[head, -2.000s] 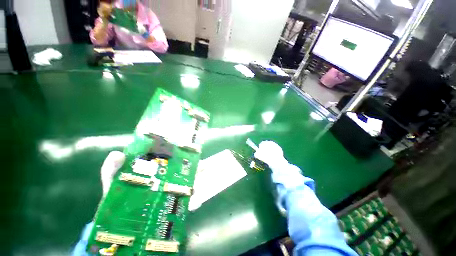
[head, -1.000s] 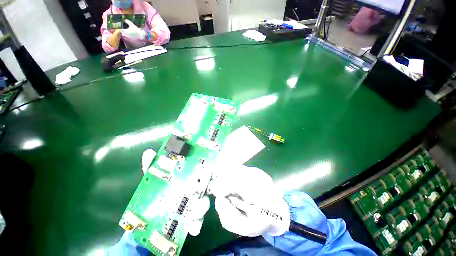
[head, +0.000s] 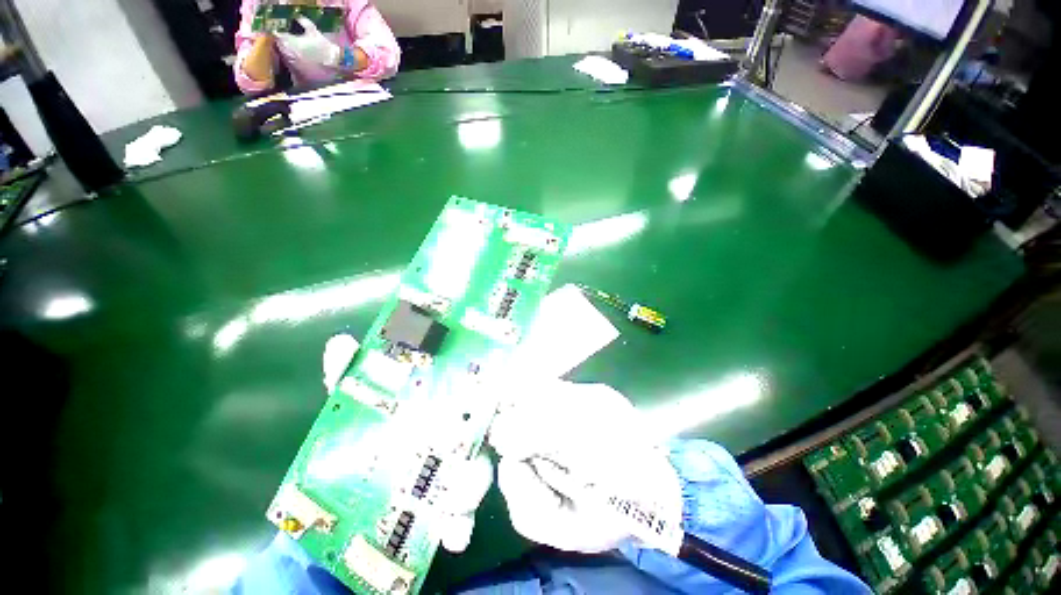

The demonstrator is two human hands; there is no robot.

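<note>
A long green circuit board [head: 384,401] with cream connectors, a dark square block and rows of black chips is held tilted above the bench. My left hand [head: 458,511], white-gloved, holds it from beneath, with fingers showing at both long edges. My right hand [head: 582,465], white-gloved, is at the board's right edge, closed around a marker pen [head: 721,563]. The pen's dark end points to the lower right; its tip is hidden. A white label sheet [head: 572,334] lies flat beyond my right hand, partly covered. A thin tool with a yellow-green grip [head: 646,316] lies beside the sheet.
A tray of several circuit boards [head: 942,477] is at the lower right. A black bin [head: 931,198] and a dark box [head: 669,64] stand on the green bench's edges [head: 698,209]. Opposite, a person in pink [head: 370,52] holds a board.
My right hand has moved from the thin tool to the board's right edge, now with the pen. The board has shifted right. Over the last second, both hands have barely moved.
</note>
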